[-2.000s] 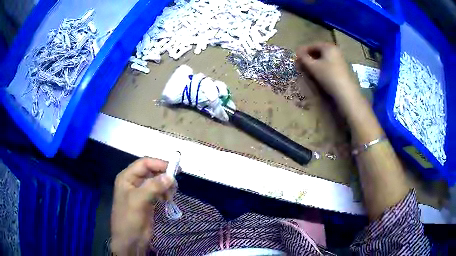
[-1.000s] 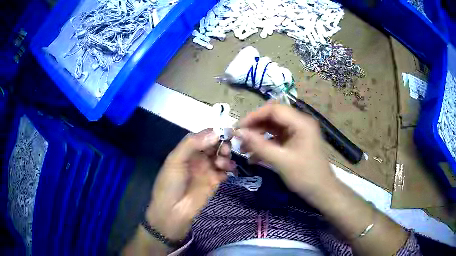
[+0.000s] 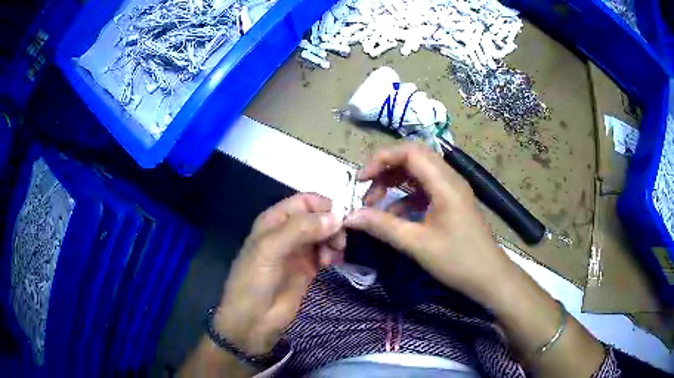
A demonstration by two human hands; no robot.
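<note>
My left hand [image 3: 284, 255] holds a small white piece [image 3: 344, 193] upright between thumb and fingers, above my lap at the table's front edge. A white cord loop [image 3: 360, 276] hangs below the fingers. My right hand [image 3: 432, 218] is bare and meets the piece from the right, thumb and fingertips at its side. Whether the right fingers pinch a tiny part is too small and bright to tell. The padded hammer [image 3: 491, 193] lies beyond the hands, its head wrapped in white cloth.
White housings [image 3: 421, 28] and small metal parts [image 3: 504, 94] lie heaped on brown cardboard [image 3: 325, 103]. A blue tray of white corded pieces [image 3: 166, 48] is at upper left. Stacked blue bins [image 3: 111, 273] stand low left. Another blue tray [image 3: 649, 199] and a paper label [image 3: 621, 134] are at right.
My right hand has come from the metal heap to the white piece in my left hand. Since one second ago, its fingers have closed in around the piece. The view has shifted left.
</note>
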